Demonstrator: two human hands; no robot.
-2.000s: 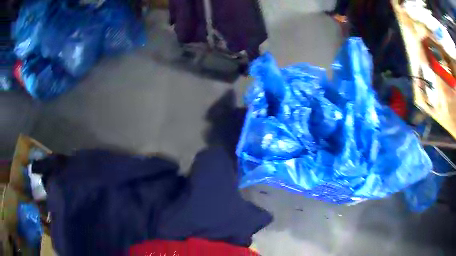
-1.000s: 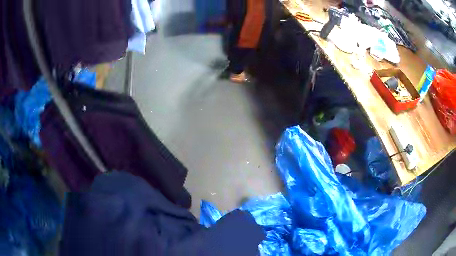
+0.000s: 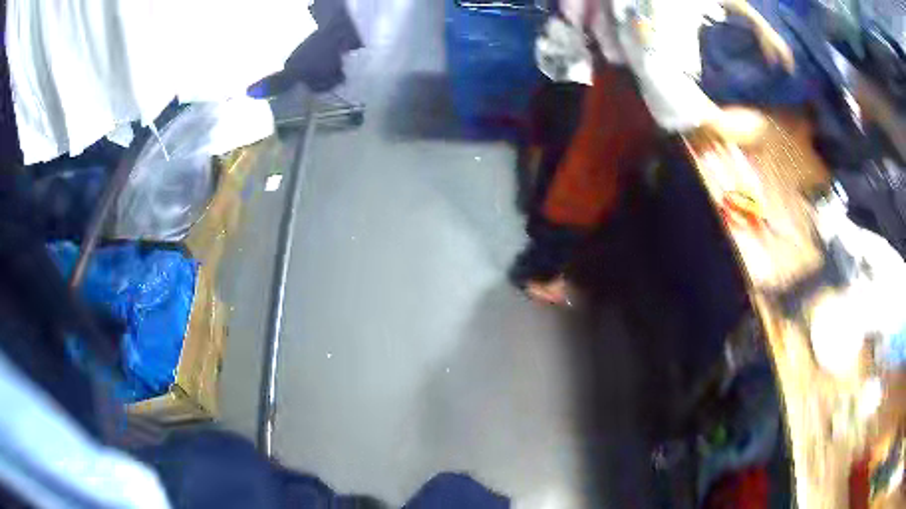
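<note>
Dark navy cloth (image 3: pixel 214 469) shows along the bottom left edge, low in front of me. A second navy patch (image 3: pixel 459 492) rises at the bottom centre. Whether these are a carried garment or my clothing I cannot tell. Neither of my hands can be seen. A blurred pale blue band (image 3: pixel 75 447) crosses the bottom left corner.
A metal rack bar (image 3: pixel 284 268) runs along the grey floor (image 3: pixel 407 268). White garments (image 3: pixel 149 60) hang at upper left, above a carton (image 3: pixel 204 338) with a blue bag (image 3: pixel 149 308). A person (image 3: pixel 586 159) is at the cluttered wooden table (image 3: pixel 785 398). A blue bin (image 3: pixel 487 70) stands behind.
The view has moved forward along the aisle. The blue bags on the floor and the dark purple garments have left view. The person, white garments and blue bin are nearer.
</note>
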